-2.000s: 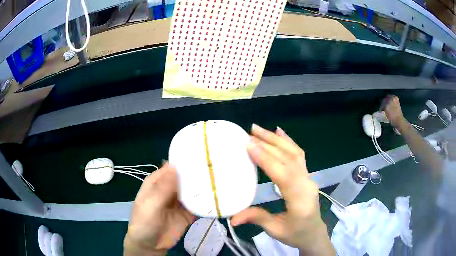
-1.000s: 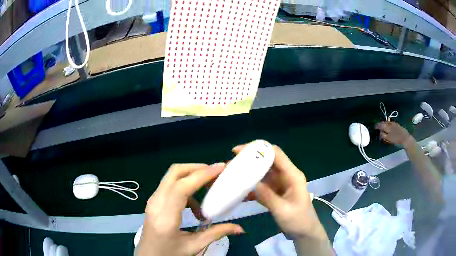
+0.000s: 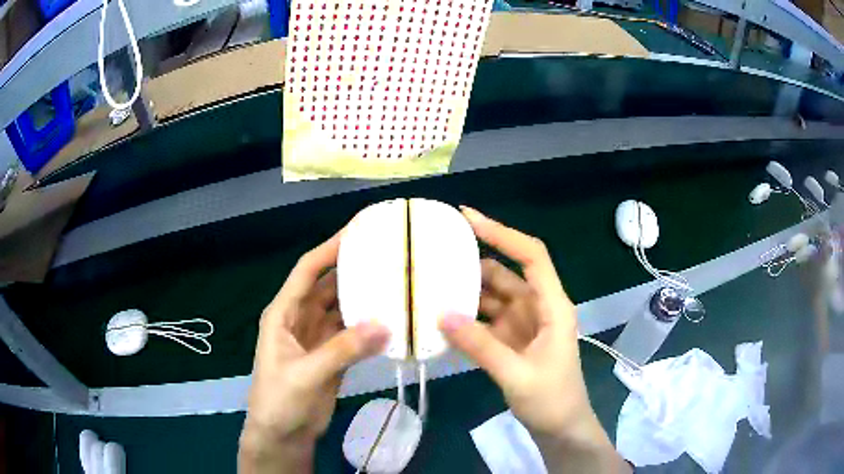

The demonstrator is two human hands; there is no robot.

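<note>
A white housing with a gold and dark seam line running down its middle is held up in front of me, seam upright. My left hand grips its left side, thumb on the lower face. My right hand grips its right side, thumb on the lower face. Two white cord strands hang from its bottom end. Another white unit with a seam line lies below it on the green surface.
A dot sheet hangs ahead. White units lie on the green belt at left and right, several more at far right. A bottle and crumpled wipes are at right. A cord loop hangs upper left.
The housing has turned from edge-on to its seamed face, with both hands still on it. Belt units have shifted left. The other person's hand at the right is no longer seen.
</note>
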